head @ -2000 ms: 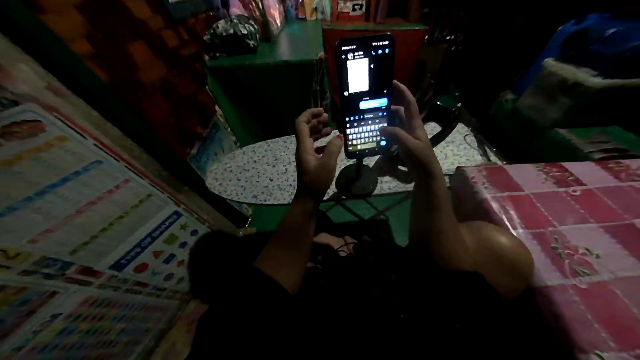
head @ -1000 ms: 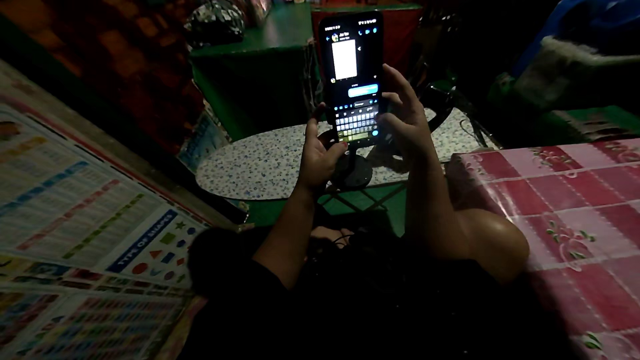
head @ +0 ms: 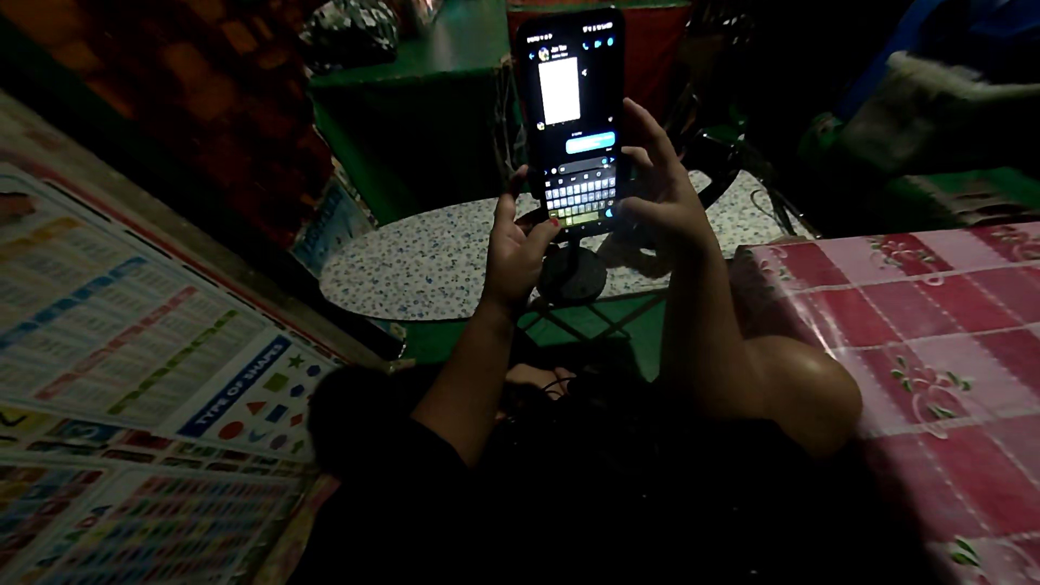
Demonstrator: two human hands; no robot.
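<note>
A smartphone (head: 575, 122) with a lit screen stands upright at top centre, showing a chat view and an on-screen keyboard. My left hand (head: 520, 248) is at its lower left edge, thumb on the bottom left of the keyboard and fingers along the side. On the lower right, my right hand (head: 662, 191) has its thumb at the keyboard's edge and its fingers raised beside the phone. Below the phone a round dark stand base (head: 572, 275) rests on a speckled oval board (head: 414, 264). Whether the stand carries the phone is hidden.
A table with a red and pink checked cover (head: 918, 325) is at the right. Printed learning charts (head: 146, 325) line the left wall. Behind the board stands a green table (head: 422, 65) with a crumpled shiny bag (head: 349, 32). Dark curved objects lie right of the phone.
My left thumb and fingers have closed in from beside the phone to its lower left edge. The right hand stays at the right side, its thumb by the keyboard.
</note>
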